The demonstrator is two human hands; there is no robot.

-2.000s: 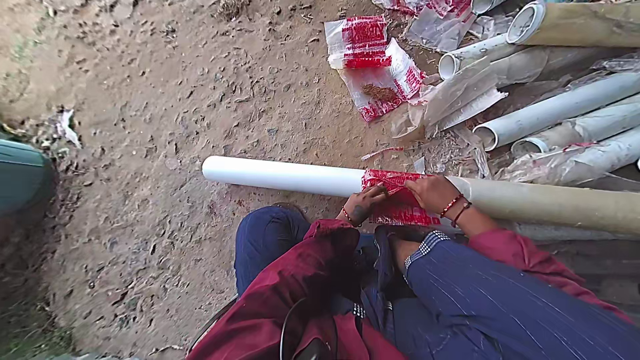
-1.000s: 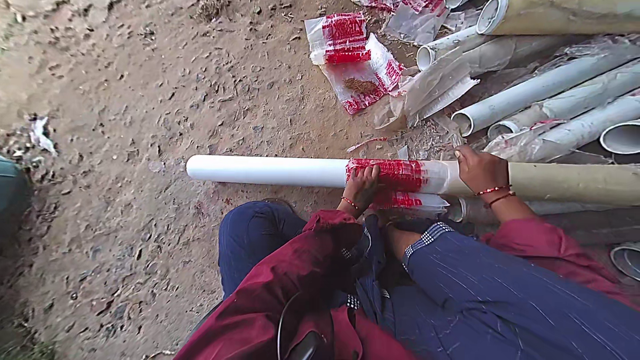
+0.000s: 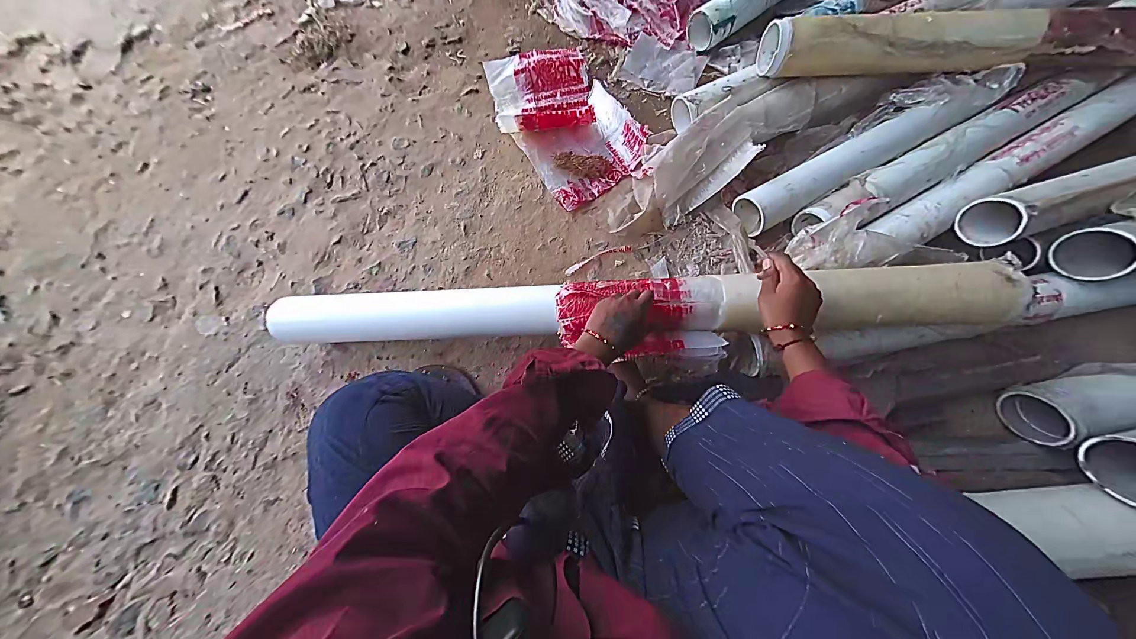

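Observation:
A long pipe (image 3: 426,314) lies across in front of my legs, its left part smooth and white, its right part covered in dull beige wrapping (image 3: 914,295). Around its middle sits a red-printed plastic film (image 3: 581,300). My left hand (image 3: 619,319) rests with curled fingers on that film and presses it to the pipe. Over the beige part, close to the edge of the film, my right hand (image 3: 788,293) pinches a thin strip of clear plastic (image 3: 738,241) that rises from the far side of the pipe.
Several loose pipes (image 3: 834,188) lie at the right, some with torn plastic on them. Scraps of red-printed film (image 3: 555,93) and crumpled clear plastic (image 3: 701,160) lie on the rough dirt ground (image 3: 177,222) beyond the pipe. More pipe ends (image 3: 1038,417) show at the lower right.
My right hand has moved from the red film to the right, onto the beige part. The red film, bunched under both hands earlier, now lies flatter around the pipe.

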